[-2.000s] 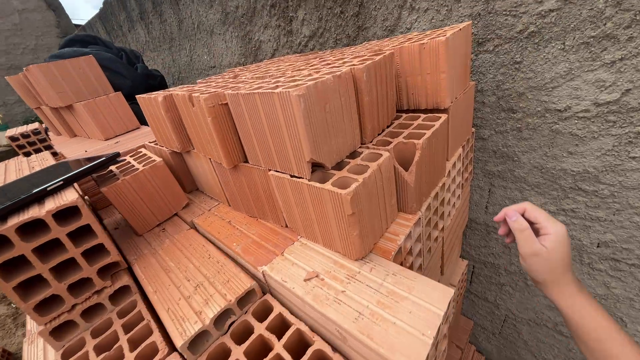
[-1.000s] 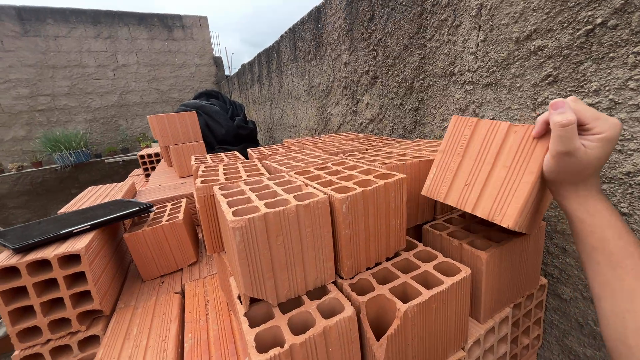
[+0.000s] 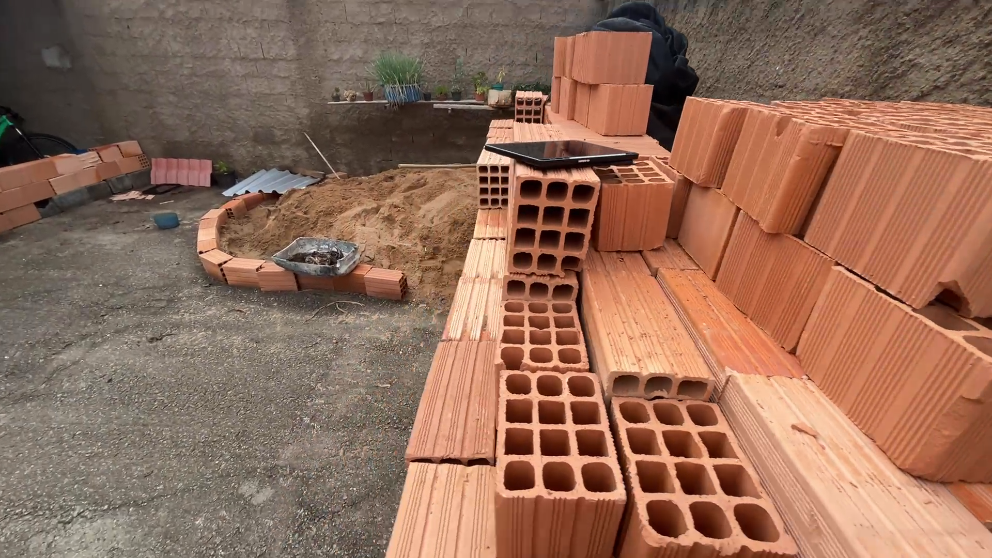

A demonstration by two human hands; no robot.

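Neither my left hand nor my right hand shows in the head view now. Stacked hollow clay bricks fill the right half. A black flat device, possibly a tablet (image 3: 561, 153), lies on top of an upright-ended hollow brick (image 3: 551, 221). Near the bottom, two hollow bricks (image 3: 556, 434) (image 3: 694, 473) have their square openings facing up and toward me. Flat ribbed bricks (image 3: 643, 322) lie beside them, with a small brick chip (image 3: 804, 428) on one. Taller rows of bricks (image 3: 891, 209) stand at the right, one with a broken lower corner.
Left of the stack is a concrete floor (image 3: 294, 403). A sand pile (image 3: 387, 209) sits behind a curved brick border (image 3: 244, 271) bearing a mortar-stained tray (image 3: 318, 256). Farther back are a corrugated sheet (image 3: 273, 181), potted plants (image 3: 399, 74), black fabric (image 3: 666, 58) and rough walls.
The view has swung left. My right hand, which gripped a hollow brick at the right of the stack one second ago, is out of view, as is that brick.
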